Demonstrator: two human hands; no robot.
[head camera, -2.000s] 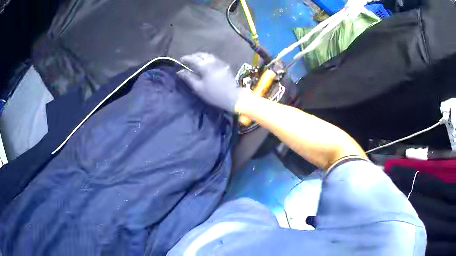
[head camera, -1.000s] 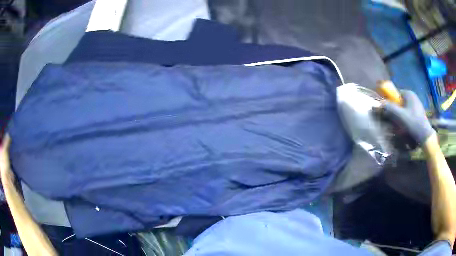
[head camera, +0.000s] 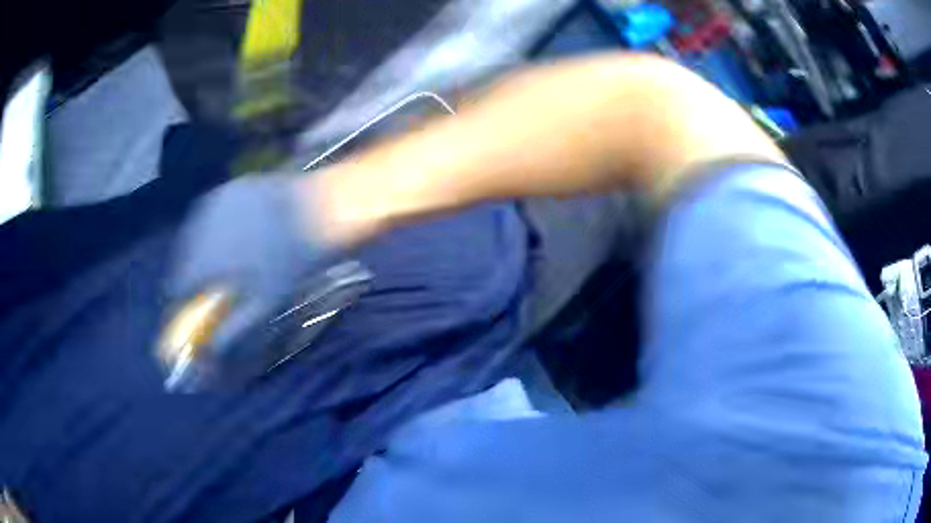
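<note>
A navy garment (head camera: 429, 296) lies spread over the padded table, wrinkled toward its rounded right end. A thin white piping line (head camera: 373, 128) shows along its far edge, partly behind my forearm. My right hand (head camera: 245, 250), in a grey glove and blurred, is closed round the orange handle of the steam iron (head camera: 322, 298), over the middle of the garment. The iron's body is blurred and partly hidden by the hand. My left hand is not clearly seen; only a small skin-coloured patch shows at the bottom left edge.
A yellow hose (head camera: 271, 36) rises at the top. A white strip (head camera: 22, 143) and a light grey patch (head camera: 112, 128) lie at the far left. Scattered tools and blue items (head camera: 648, 22) are at the top right. A white object (head camera: 907, 301) is at the right edge.
The iron in my right hand has moved from beyond the garment's right end leftward onto its middle. My left forearm has nearly left the picture. The view has turned.
</note>
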